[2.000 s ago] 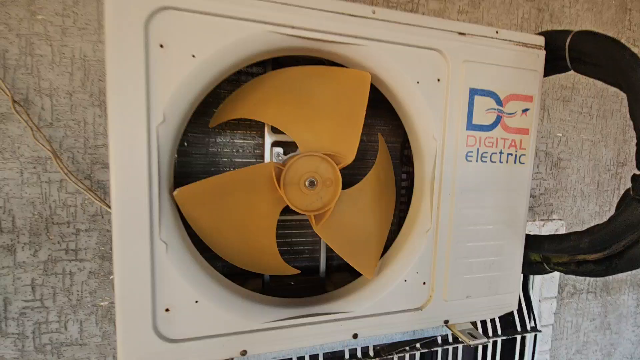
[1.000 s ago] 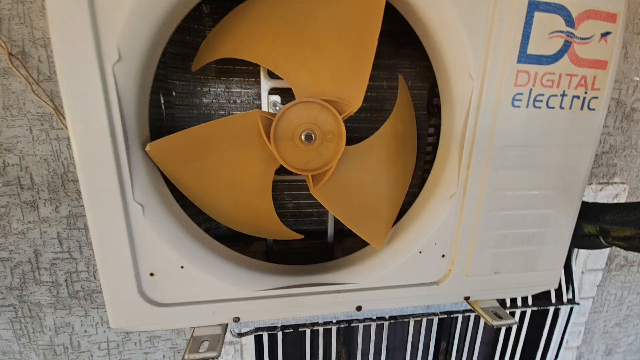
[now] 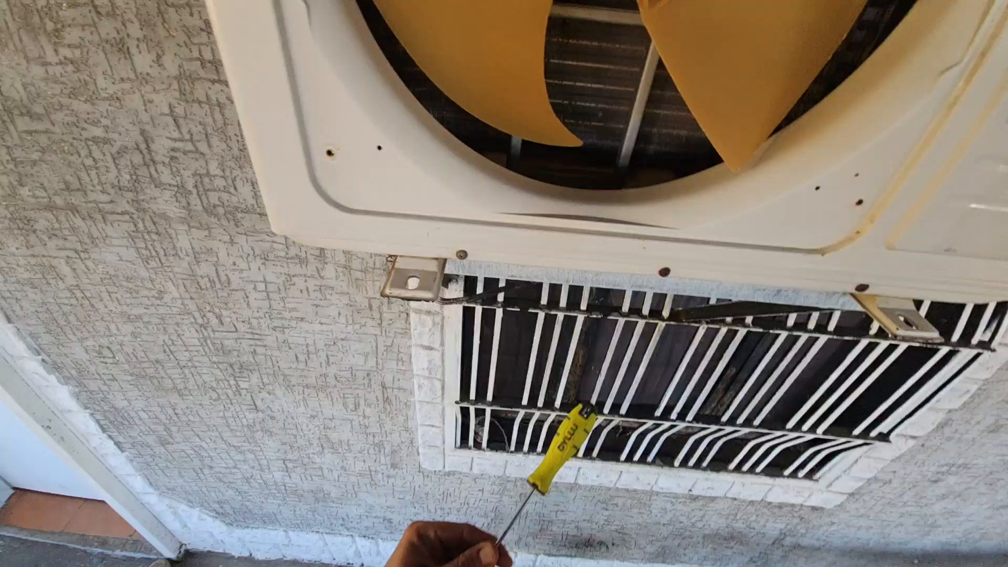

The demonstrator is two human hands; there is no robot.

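Note:
My left hand (image 3: 450, 545) is at the bottom edge, its fingers closed on the thin metal shaft of a screwdriver (image 3: 564, 449). The yellow handle points up and to the right, in front of a white barred window grille (image 3: 630, 370). Above is the white front panel of an air conditioner's outdoor unit (image 3: 551, 224), with a large round opening. Two yellow-orange fan blades (image 3: 488, 71) show in it, and dark fins (image 3: 591, 87) lie behind them. The screwdriver's tip is hidden by the hand or out of frame. My right hand is not in view.
Metal bracket ends (image 3: 415, 279) stick out under the unit at left and right (image 3: 898, 316). Screws (image 3: 664, 272) line the panel's lower edge. Around the grille runs a white brick border (image 3: 429, 378) on a textured grey wall (image 3: 197, 354). A white door frame (image 3: 94, 465) stands at lower left.
The view has tilted down and come closer to the unit's lower part. My left hand with the yellow-handled screwdriver has come into view; neither showed before.

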